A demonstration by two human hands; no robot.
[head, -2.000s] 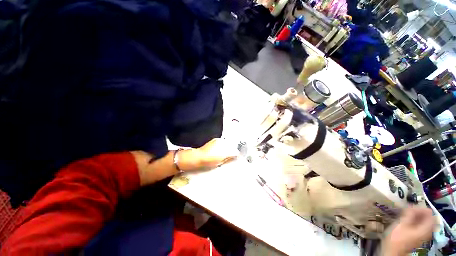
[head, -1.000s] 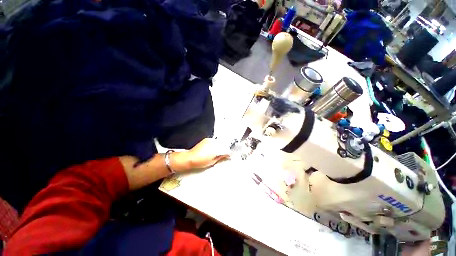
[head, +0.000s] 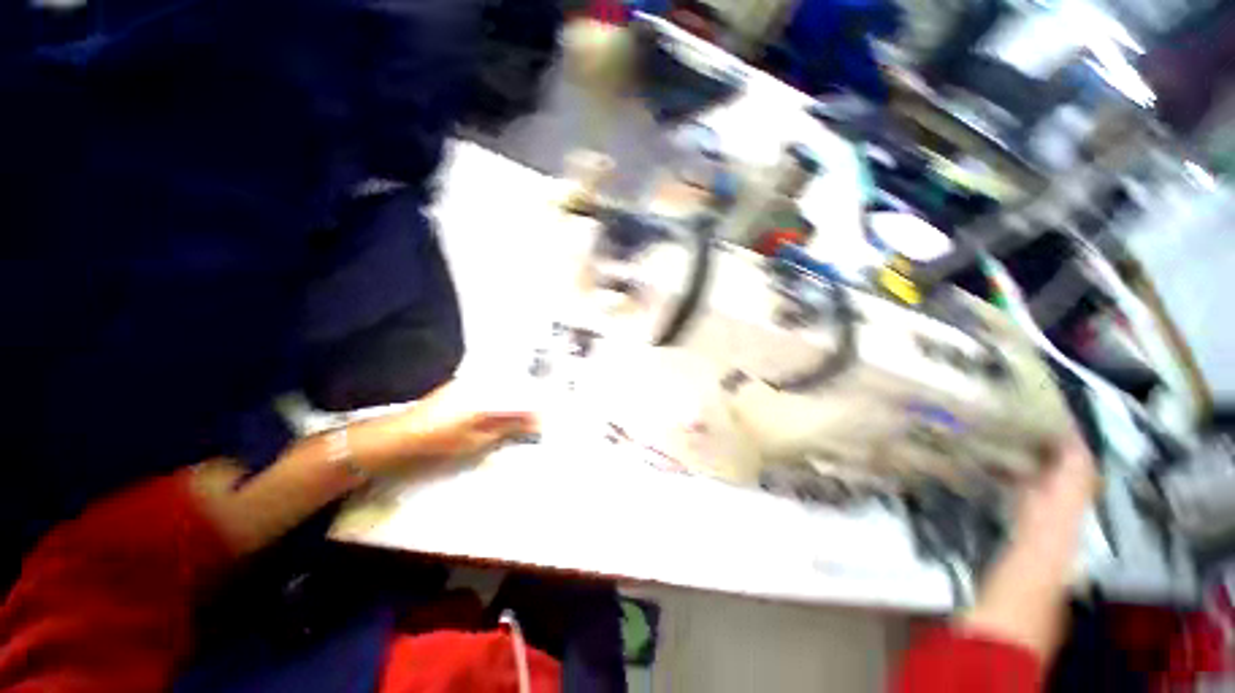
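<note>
The frame is blurred. The cream-white sewing machine point(head: 867, 393) with two black bands lies across the right half. My left hand point(head: 461, 431) rests on the white table point(head: 569, 528) just left of the needle area point(head: 562, 349); its fingertips point toward the needle, and whether they hold anything cannot be told. My right hand point(head: 1056, 494) is at the machine's right end, by the handwheel side, too blurred to show its grip. Small reddish snips point(head: 647, 450) lie on the table in front of the needle area.
A large heap of navy cloth point(head: 176, 230) fills the left side and reaches the table. A pale wooden knob point(head: 600, 61) stands behind the machine head. A blurred white disc point(head: 910, 234) and yellow spool point(head: 898, 282) are behind the arm.
The view has swung right, so the machine sits further left and is blurred. My right hand, mostly hidden at the lower right edge before, now shows at the machine's right end. My left hand stays near the needle.
</note>
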